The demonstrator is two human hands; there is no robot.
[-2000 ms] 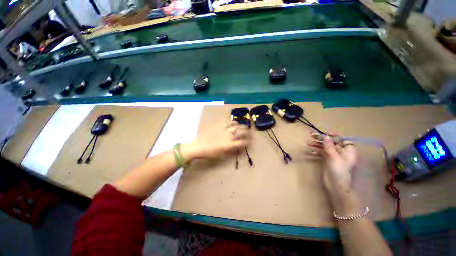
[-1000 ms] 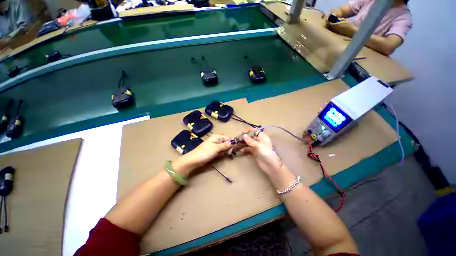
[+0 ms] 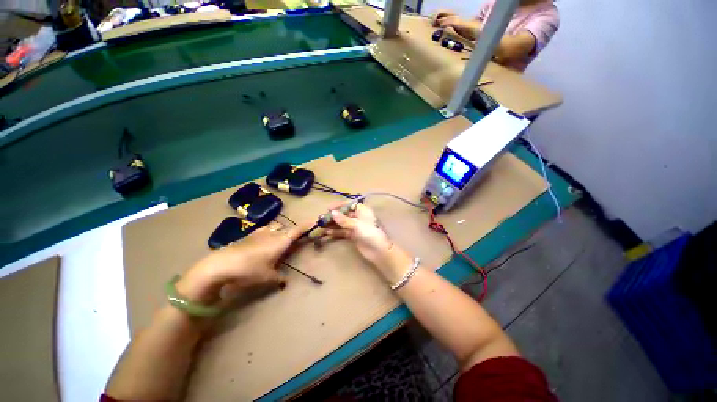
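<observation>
Three black units with yellow marks lie on brown cardboard: the left unit [image 3: 228,232] is partly covered by my left hand, with the middle unit [image 3: 256,202] and the right unit [image 3: 290,180] beyond it. My right hand [image 3: 358,226] pinches the test cable's metallic plug [image 3: 325,221], which meets a dark lead end. My left hand [image 3: 244,265], slightly blurred, is at that lead; its fingertips are hard to see, and I cannot tell if they grip it. A loose lead [image 3: 303,273] lies below my hands. The grey-white tester [image 3: 481,151] has a lit blue screen.
A green conveyor [image 3: 196,118] behind the cardboard carries spaced black units. Red and black wires [image 3: 456,247] hang from the tester over the bench edge. A grey post [image 3: 486,59] stands at the back, with a person in pink beyond. A blue crate [image 3: 668,306] is at right.
The view has swung right, so the bench things sit further left. My right hand has joined the test plug to a lead. My left hand has drawn back from the plug along the lead.
</observation>
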